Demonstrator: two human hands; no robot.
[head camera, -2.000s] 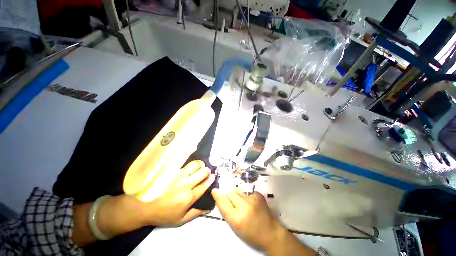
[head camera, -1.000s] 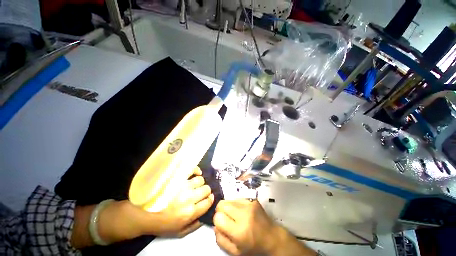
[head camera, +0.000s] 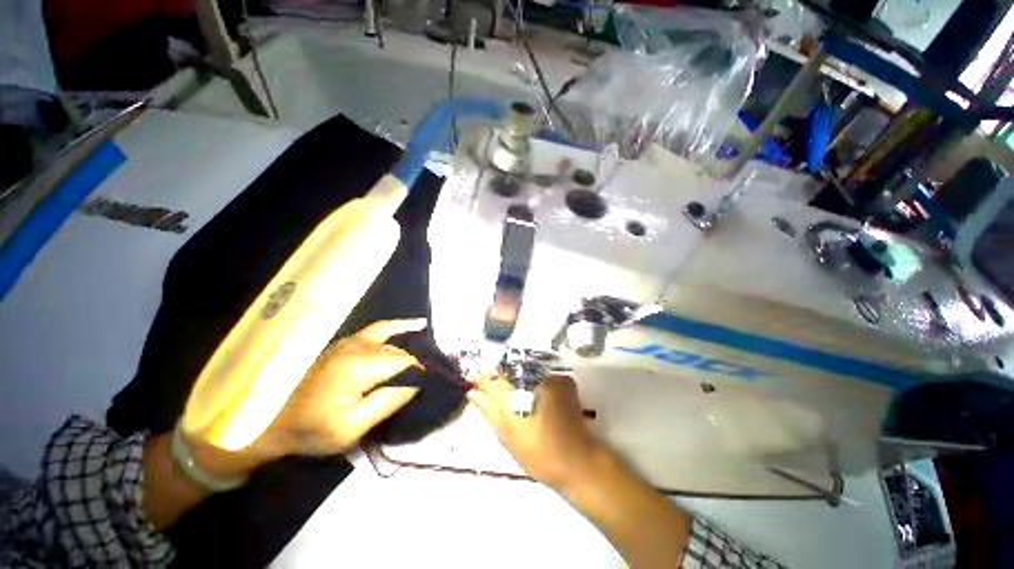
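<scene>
Black fabric lies on the white table left of the needle area, its lower part hanging toward the table's front edge. My left hand rests on it with fingers apart, partly behind the glowing lamp. My right hand is at the presser foot area, its thumb and index fingertips close together at the fabric's edge. Glare hides whether they pinch the fabric or a small piece. The needle cannot be made out.
The white JACK machine head fills the right side. A clear plastic bag is behind it. Blue tape and a patterned strip are on the table at left. A white basket is at lower right.
The lamp and machine head appear further left in view. My left hand has opened and spread its fingers. My right hand has moved up close to the presser foot.
</scene>
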